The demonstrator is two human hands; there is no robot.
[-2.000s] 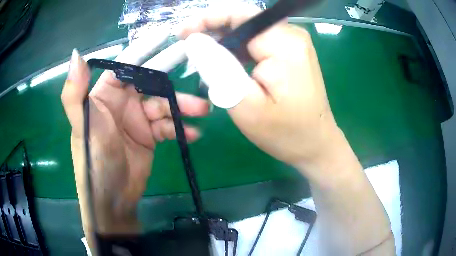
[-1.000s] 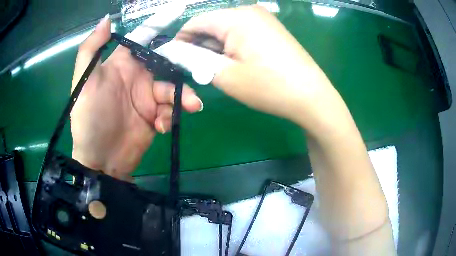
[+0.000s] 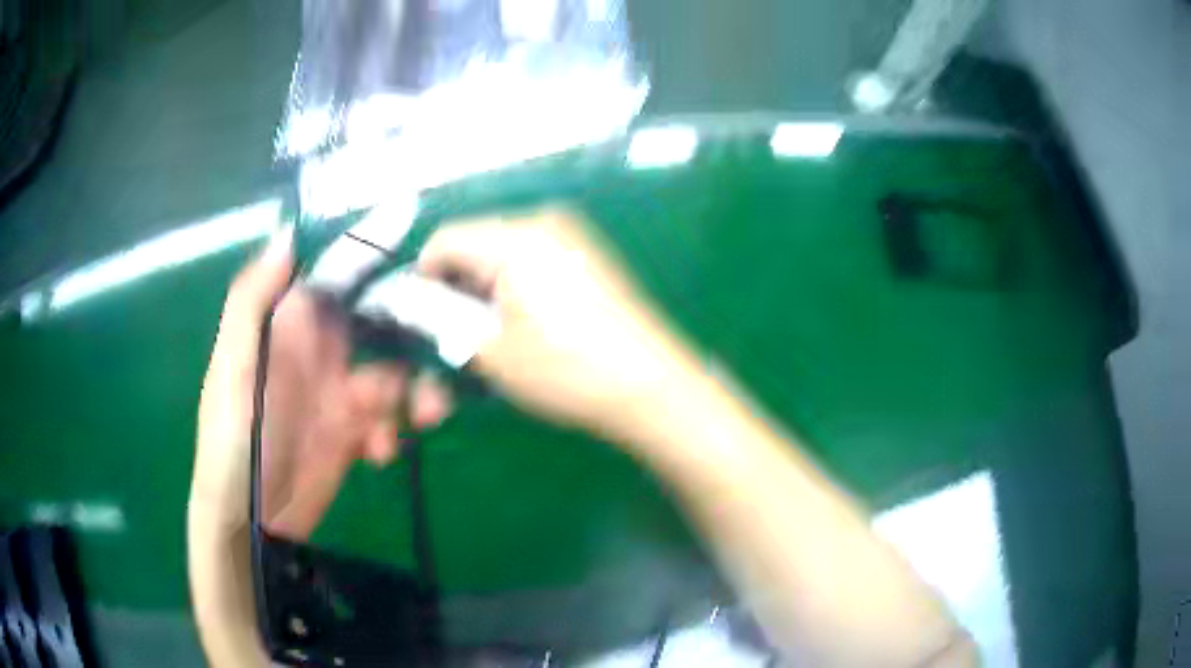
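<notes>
A black phone middle frame (image 3: 346, 594) is held in the air above the green surface, its solid plate end toward the bottom edge, its narrow end at my hands. The picture is blurred. My left hand (image 3: 307, 405) is behind the frame and holds its far end. My right hand (image 3: 562, 313), with white finger cots (image 3: 438, 313), is at the frame's upper right corner, fingers pinched. Whether a tool is in these fingers is hidden by blur and by the hand.
A glossy green surface (image 3: 731, 326) has a grey-green near edge. A white sheet (image 3: 960, 548) lies at lower right, with parts of thin frames at the bottom edge. Shiny clear plastic (image 3: 457, 91) is at the far side, a ribbed black block (image 3: 37, 594) at lower left, a dark rectangular shape (image 3: 953, 242) at right.
The view has shifted, so the surface's far edge sits lower. The held frame's plate end is now less visible and more edge-on. My right hand remains at the frame's narrow end.
</notes>
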